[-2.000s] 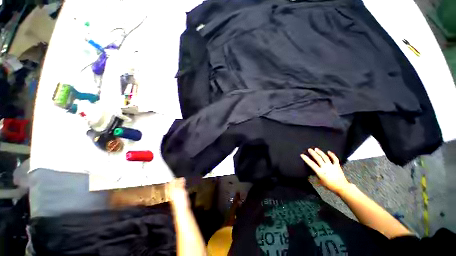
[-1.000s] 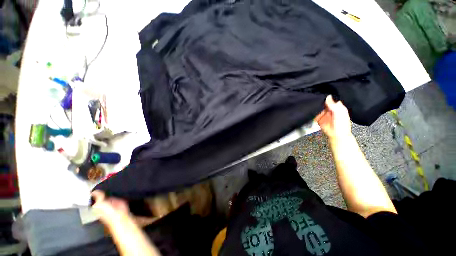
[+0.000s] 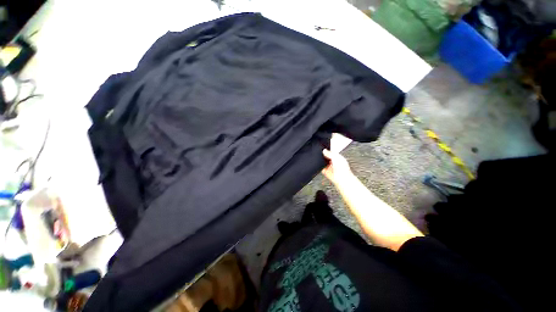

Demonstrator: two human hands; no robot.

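Observation:
A large black garment [image 3: 225, 116] lies spread on the white table [image 3: 359, 30], its shiny, wrinkled lining facing up. Its near edge runs slantwise along the table's front edge. My right hand [image 3: 334, 166] pinches this near edge at the right, beside a white table corner. A small light label [image 3: 194, 44] shows near the garment's top. My left hand is out of the picture; the garment's near left part runs to the bottom edge.
Spools, cords and small bottles lie at the left, blurred, with a dark blue spool [image 3: 83, 280] among them. Snips [image 3: 324, 28] lie at the far side. A blue bin [image 3: 474, 53] and green sack [image 3: 409, 24] stand on the floor beyond yellow-black tape [image 3: 440, 144].
The view has swung right, so things sit further left and lower. My right hand still holds the near edge; my left hand has left the picture. The lining now lies more spread towards me.

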